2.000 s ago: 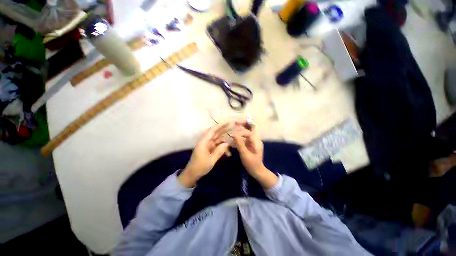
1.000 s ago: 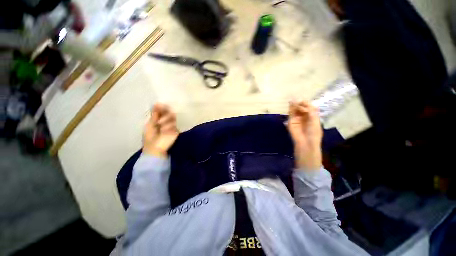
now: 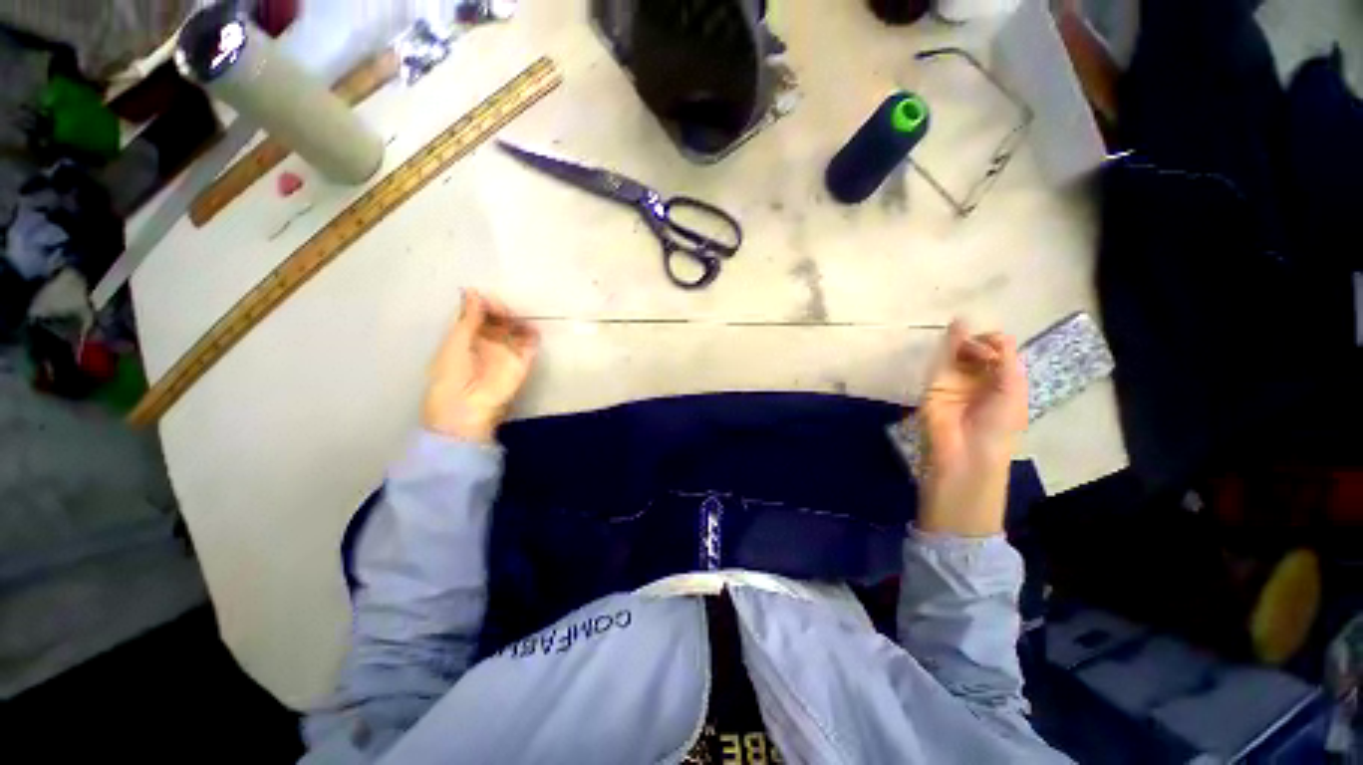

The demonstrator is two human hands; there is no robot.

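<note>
A dark sewing thread (image 3: pixel 718 321) is stretched straight and level between my two hands, above the table. My left hand (image 3: pixel 480 368) pinches its left end. My right hand (image 3: pixel 973 396) pinches its right end. No needle can be made out. The dark navy jacket (image 3: pixel 673 441) lies across my lap and the table edge, with pale stitch lines and a narrow script label (image 3: pixel 710 532). Black shears (image 3: pixel 646 205) lie closed on the table beyond the thread.
The worktable (image 3: pixel 254 508) holds a wooden ruler (image 3: pixel 351 232), a dark thread cone (image 3: pixel 879 147) with a green end, eyeglasses (image 3: pixel 1022 132), a steam iron (image 3: pixel 700 75) and a speckled bar (image 3: pixel 1069 363) by my right hand. Dark cloth (image 3: pixel 1196 284) hangs at the right.
My hands were together near the middle two seconds ago, then moved apart. They are now slightly wider than one second ago, and the thread between them shows clearly.
</note>
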